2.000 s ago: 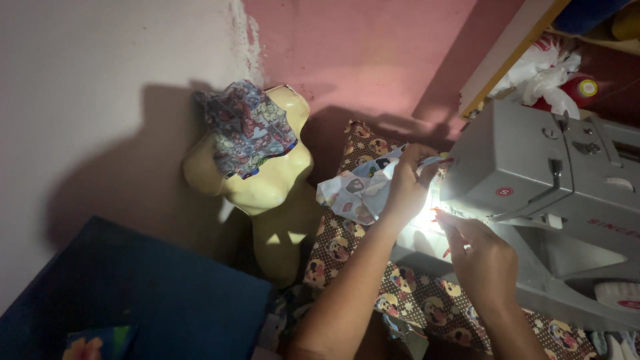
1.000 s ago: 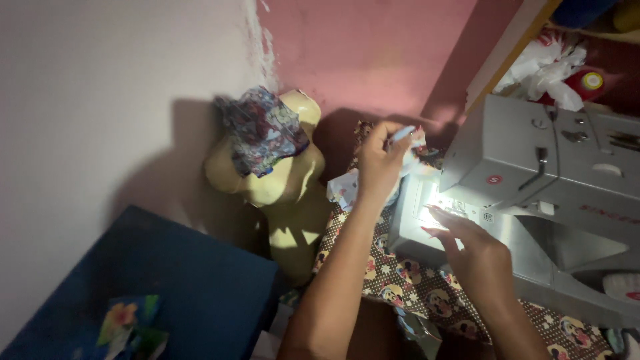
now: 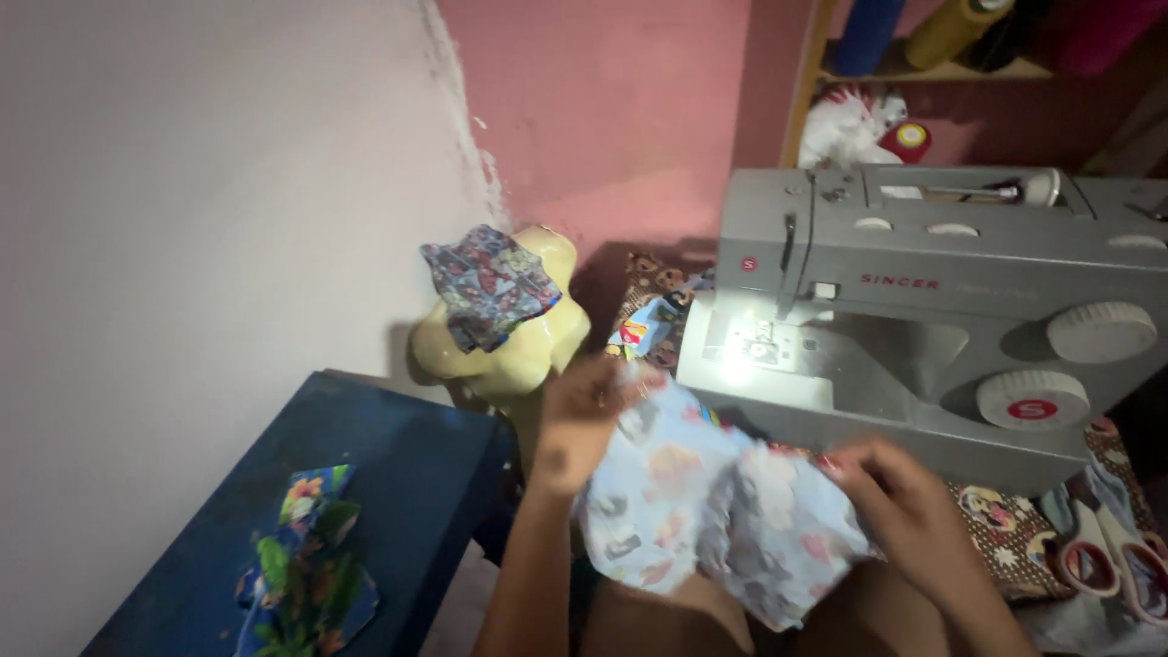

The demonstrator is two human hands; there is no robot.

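A light blue printed fabric piece (image 3: 675, 493) hangs gathered between my two hands in front of the sewing machine. My left hand (image 3: 584, 420) grips its upper left corner, and my right hand (image 3: 894, 493) pinches its right edge. Behind the cloth stands a grey Singer sewing machine (image 3: 912, 246), its lamp lighting the needle plate (image 3: 757, 342). Another light blue printed scrap (image 3: 652, 324) lies left of the machine bed, on brown patterned cloth (image 3: 995, 511).
A cream dress form (image 3: 557, 342) with dark printed fabric (image 3: 493, 283) on it stands by the wall. Blue floral cloth (image 3: 306, 566) lies on a dark blue surface (image 3: 392, 429) at left. Scissors (image 3: 1109, 557) lie at lower right. Thread cones (image 3: 954, 32) stand on a shelf.
Both hands have left the needle area and come down toward the lap, where the light blue fabric is now spread between them. The view has shifted, showing more of the machine.
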